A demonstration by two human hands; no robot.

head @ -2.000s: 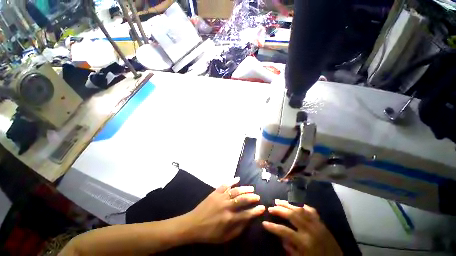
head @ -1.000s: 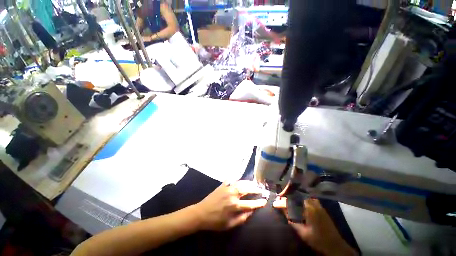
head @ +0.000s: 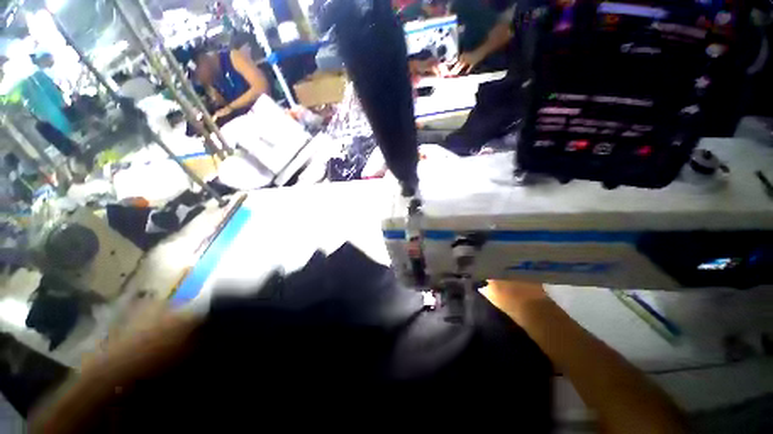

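Note:
Black cloth (head: 339, 356) is bunched up across the front of the white table and reaches under the needle area. The sewing machine head (head: 542, 254), white with a blue stripe, stands over it. The presser foot area (head: 449, 297) is lit by the lamp. My left hand (head: 161, 326) is blurred at the cloth's left edge; its fingers and grip cannot be made out. My right hand (head: 513, 297) is mostly hidden behind the machine head and cloth; the forearm shows at the right.
A smartphone (head: 614, 102) with a lit screen is above the arm. A slim yellow-green and blue tool (head: 648, 314) lies under the arm. An older cream machine (head: 85, 246) stands at left. People work behind, one at a box (head: 322, 89).
The view has shifted right and up, bringing the smartphone screen in. My left hand has moved left, away from the needle. My right hand has moved behind the machine head. The cloth is raised and bunched.

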